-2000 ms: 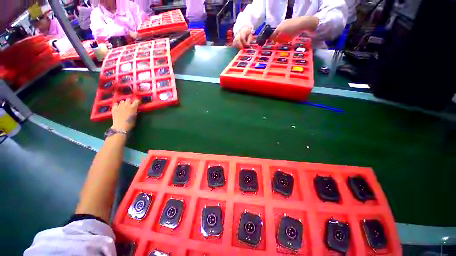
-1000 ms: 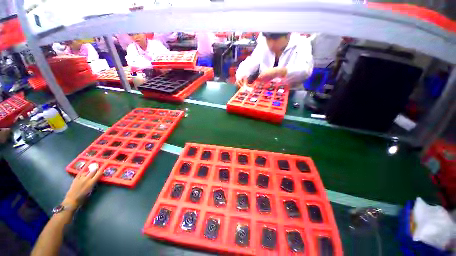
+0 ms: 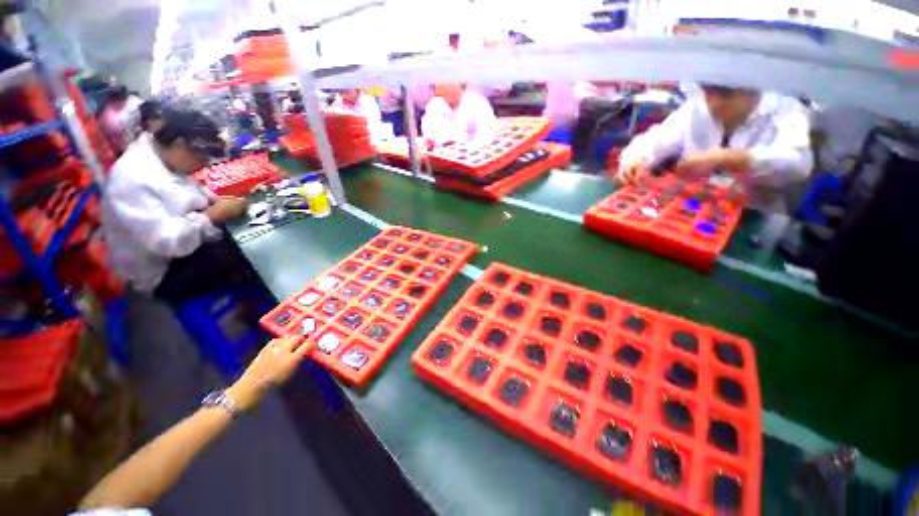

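Note:
My left hand (image 3: 274, 363) is at the near edge of an orange-red parts tray (image 3: 355, 375) on the left part of the bench. Its fingertips touch the rim or a near pocket; whether they grip it cannot be told. Small dark and shiny watch-like units (image 3: 353, 358) sit in that tray's pockets. A second orange-red tray (image 3: 746, 443) lies to its right, with dark watch-like units (image 3: 615, 439) in its pockets. My right hand is not in view.
A seated worker (image 3: 161, 202) is at the bench's left side. Another worker (image 3: 746, 131) handles a tray (image 3: 645, 240) across the bench. Stacked trays (image 3: 504, 186) lie on the far side. A yellow-and-white bottle (image 3: 318, 200) stands beyond the left tray. Metal uprights (image 3: 320, 131) rise behind.
The left tray has come from across the green strip to the near bench, with my left hand at its edge. The view has swung left, showing the seated worker.

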